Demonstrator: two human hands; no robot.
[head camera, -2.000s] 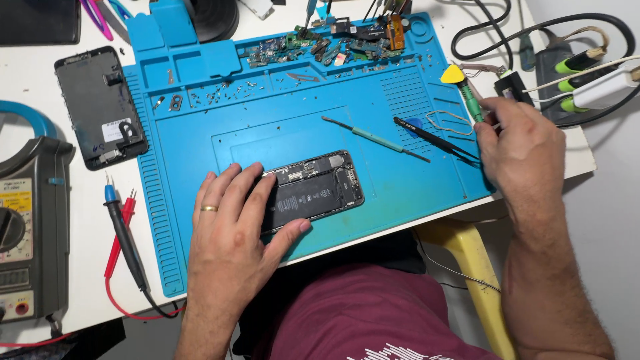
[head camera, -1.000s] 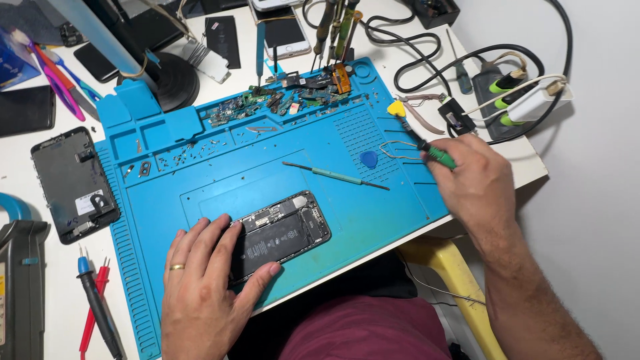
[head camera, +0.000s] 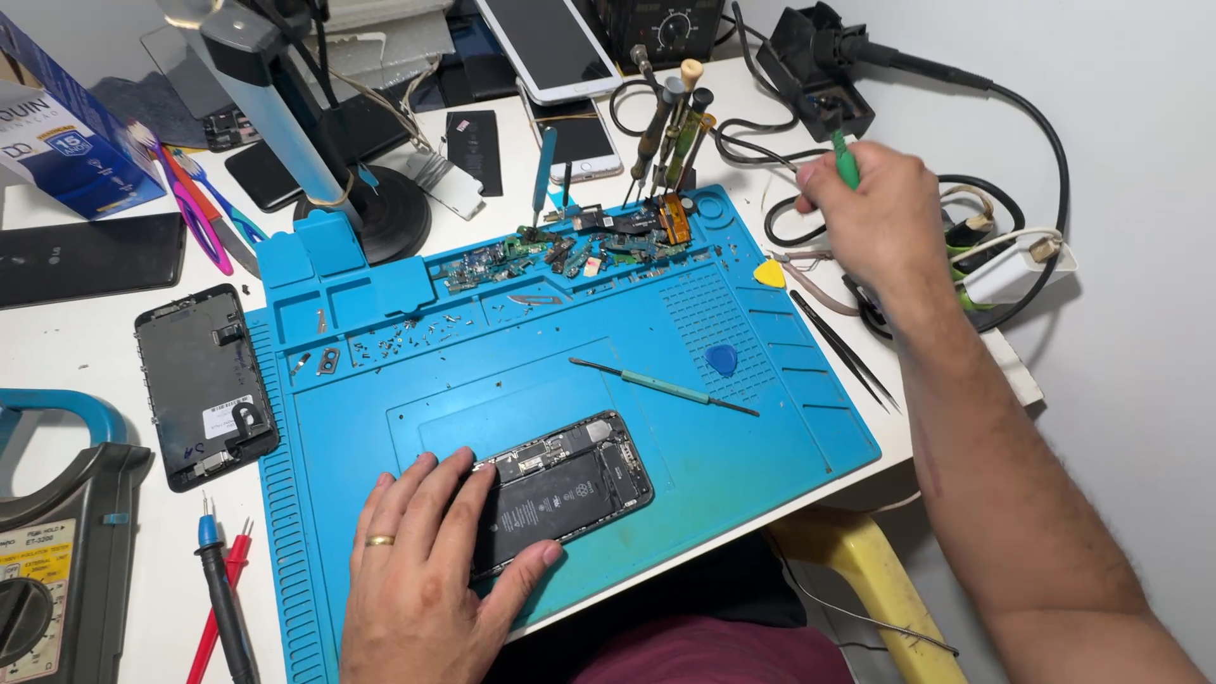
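Observation:
An opened smartphone (head camera: 560, 484) lies on the blue silicone repair mat (head camera: 722, 475), its battery and board showing. My left hand (head camera: 427, 570), with a ring, rests over its left end, thumb along the lower edge and fingers on the upper one. My right hand (head camera: 869, 209) is raised past the mat's back right corner, beside the black soldering iron stand (head camera: 822, 76). It grips a green-handled tool (head camera: 844, 160), whose tip is hard to make out against the stand. A double-ended spudger (head camera: 665, 387) and a blue pick (head camera: 722, 359) lie on the mat; black tweezers (head camera: 844, 351) lie at its right edge.
Scrap boards and flex cables (head camera: 570, 242) fill the mat's back tray, with upright screwdrivers (head camera: 673, 133) behind. A detached phone screen (head camera: 207, 380), multimeter probes (head camera: 223, 598) and a clamp meter (head camera: 66, 532) are at left. A plugged power strip (head camera: 1007, 271) with cables sits at right.
My right hand has moved up and away from the mat's right side to the soldering stand with the green tool. The yellow pick now lies on the mat's right edge. My left hand stays on the phone.

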